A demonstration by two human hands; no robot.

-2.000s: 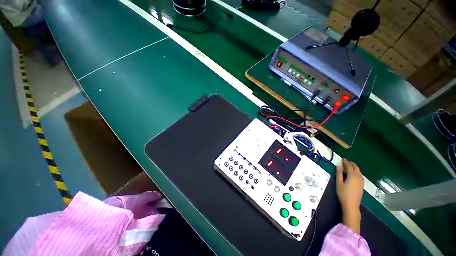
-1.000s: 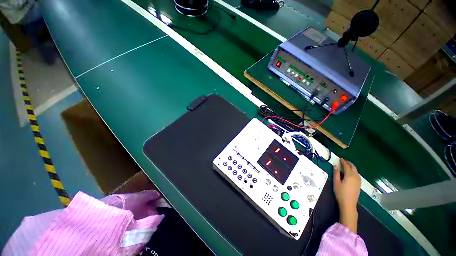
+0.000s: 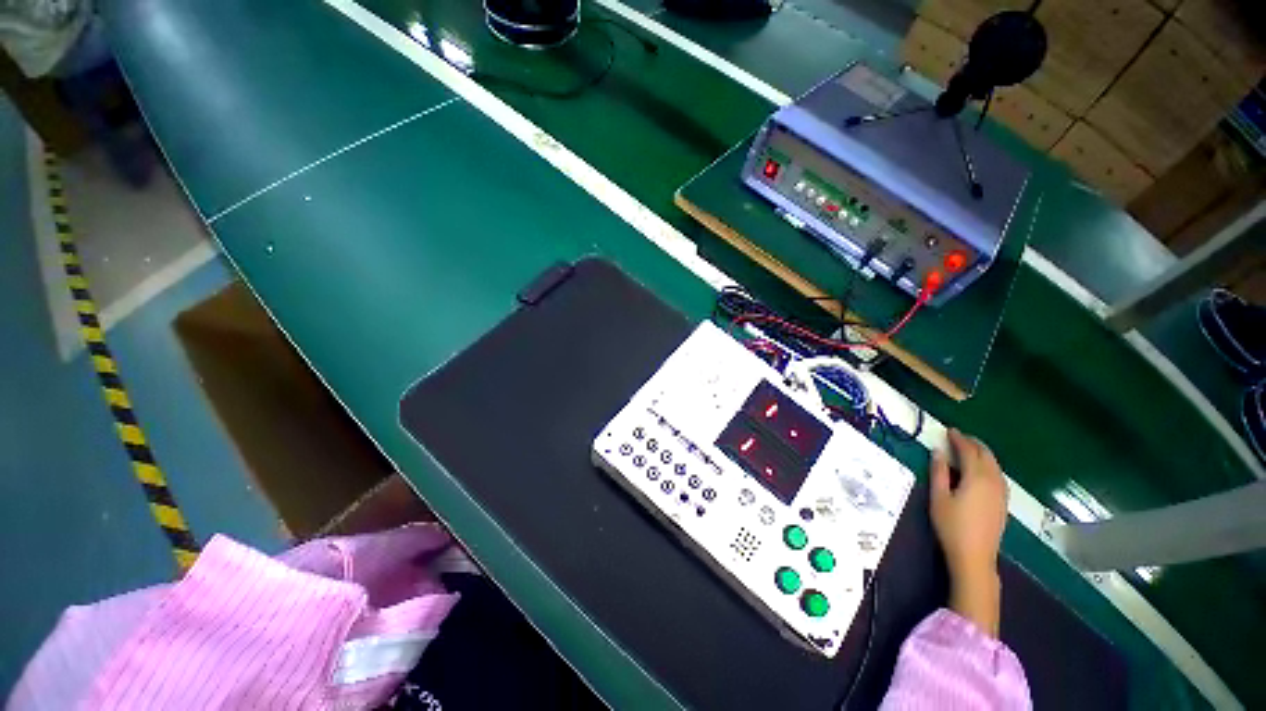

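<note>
The white headset tester (image 3: 757, 486) lies at an angle on the black bench mat (image 3: 535, 375). Its display (image 3: 775, 442) shows red marks. Four green push buttons (image 3: 805, 571) are at its near right corner, and two rows of sockets (image 3: 667, 465) at its left end. My right hand (image 3: 971, 507) rests just right of the tester, by the white rail. Its thumb is slightly apart from its fingers, and nothing shows in it. My left hand is not in view; a pink striped sleeve (image 3: 222, 625) shows at the lower left.
Beyond the tester, a blue-grey box (image 3: 889, 181) with a red lead stands on a wood-edged board (image 3: 819, 317), with a black microphone (image 3: 1002, 56) on a tripod. A wiring bundle (image 3: 833, 386) lies behind the tester. A grey metal bar (image 3: 1180, 535) is at right, a brown carton (image 3: 285, 417) below left.
</note>
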